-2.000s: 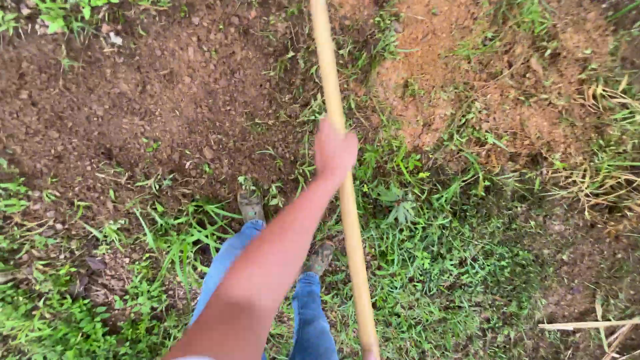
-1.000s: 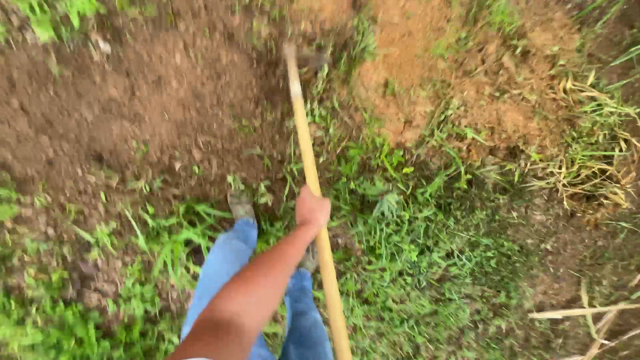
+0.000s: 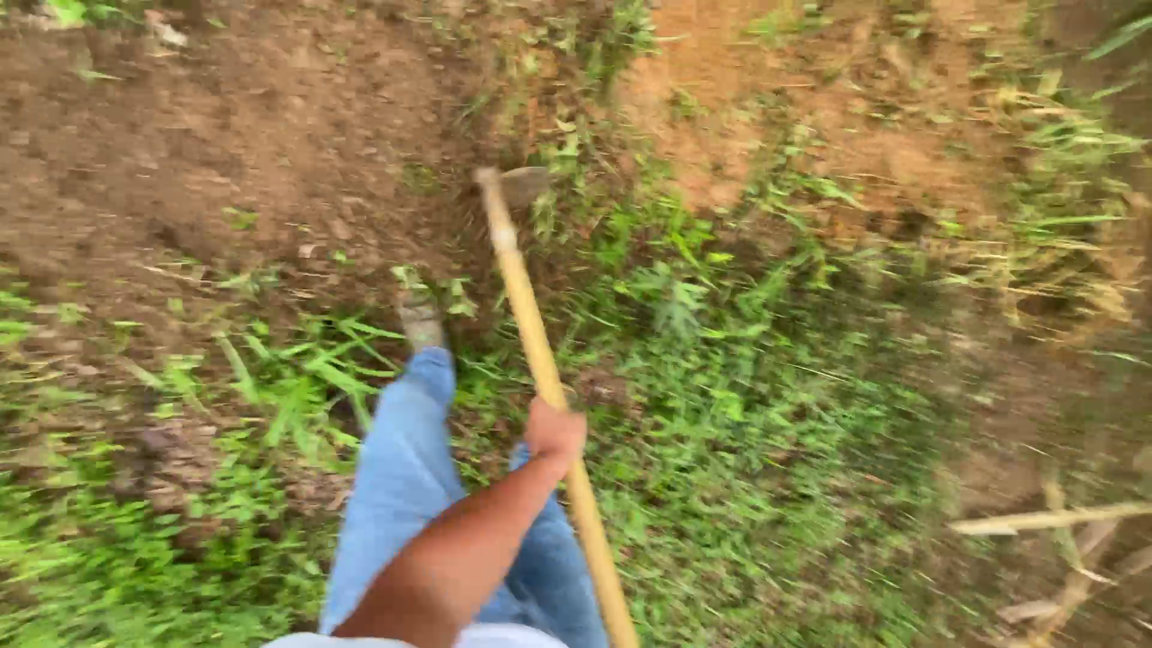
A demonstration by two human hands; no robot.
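My left hand (image 3: 555,430) is closed around the pale wooden handle (image 3: 531,333) of a hoe, below the middle of its visible length. The handle slants from the bottom edge up to the metal hoe blade (image 3: 526,184). That blade points right, low over or on the soil where brown earth meets green weeds; motion blur hides whether it touches. My right hand is out of view, and the handle's lower end runs past the bottom edge.
My shoe (image 3: 421,322) stands on soil left of the handle. Weeds (image 3: 747,432) grow on the right, orange soil (image 3: 702,108) shows at the top. Dry stalks (image 3: 1048,519) lie at the lower right.
My left hand and the hoe have moved down and back toward my legs; the blade, out of view two seconds ago, now shows. A bit of my right hand showed at the bottom edge then.
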